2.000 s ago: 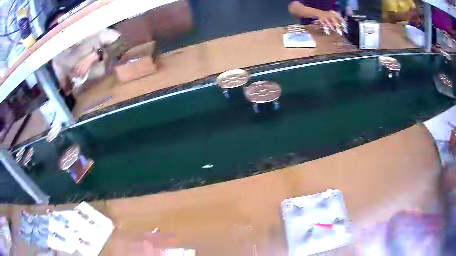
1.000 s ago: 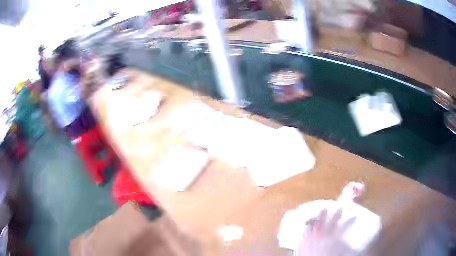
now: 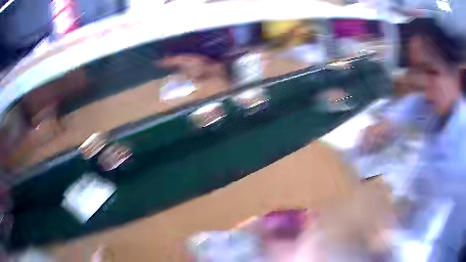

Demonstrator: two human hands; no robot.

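The view is strongly blurred. My right hand (image 3: 340, 233) is a skin-coloured smear at the bottom right of centre. It appears closed around the magenta glue bottle (image 3: 286, 223). A pale plate (image 3: 217, 246) lies left of the bottle at the bottom edge, partly cut off; its posts cannot be made out. My left hand cannot be seen. A small pinkish tip (image 3: 100, 253) shows at the bottom left edge, too blurred to name.
The green belt (image 3: 204, 164) crosses behind the tan bench (image 3: 296, 174). It carries a white square plate (image 3: 89, 197) at left and several round discs (image 3: 208, 113). A person in light blue (image 3: 439, 148) is close at right, beside white sheeting (image 3: 352, 130). Other people are beyond the belt.
The view has swung left, then back right. My hand over the white heap has left the picture. The magenta bottle and my right hand now show at the bottom.
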